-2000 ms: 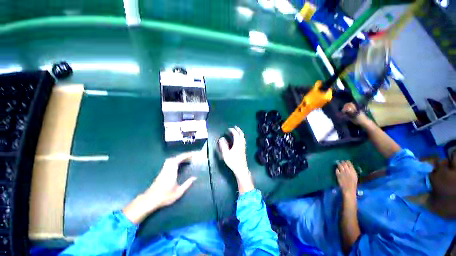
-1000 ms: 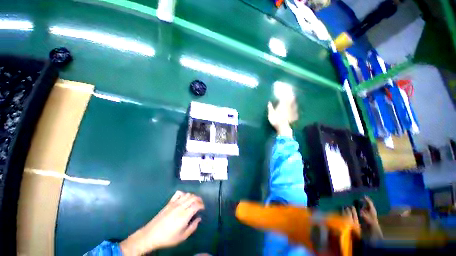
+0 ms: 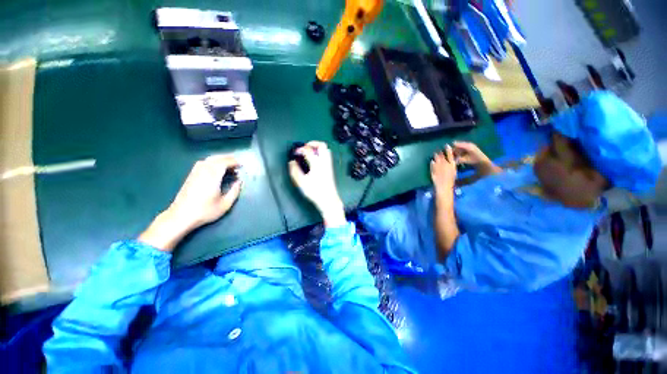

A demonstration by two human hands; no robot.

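My right hand (image 3: pixel 316 175) holds a round black part (image 3: pixel 298 153) on the green mat, right of the screw feeder. My left hand (image 3: pixel 201 193) is curled low over the mat in front of the feeder; a dark patch shows between its thumb and fingers, and I cannot tell if it is a part or shadow. The light grey screw feeder (image 3: pixel 212 79) stands behind my left hand. The orange-yellow electric screwdriver (image 3: pixel 342 42) hangs tip down beyond my right hand, touched by neither hand.
A pile of round black parts (image 3: pixel 362 135) lies right of my right hand. Behind it is a black bin (image 3: pixel 409 135) with white pieces. One black part (image 3: pixel 315 31) lies farther back. A neighbouring worker in blue (image 3: pixel 505 226) sits at right. A cardboard sheet (image 3: pixel 18 168) lies far left.
My right hand has come back from the far side of the mat and now holds a black part. The screwdriver hangs farther back. The camera view has shifted, showing more of the neighbour.
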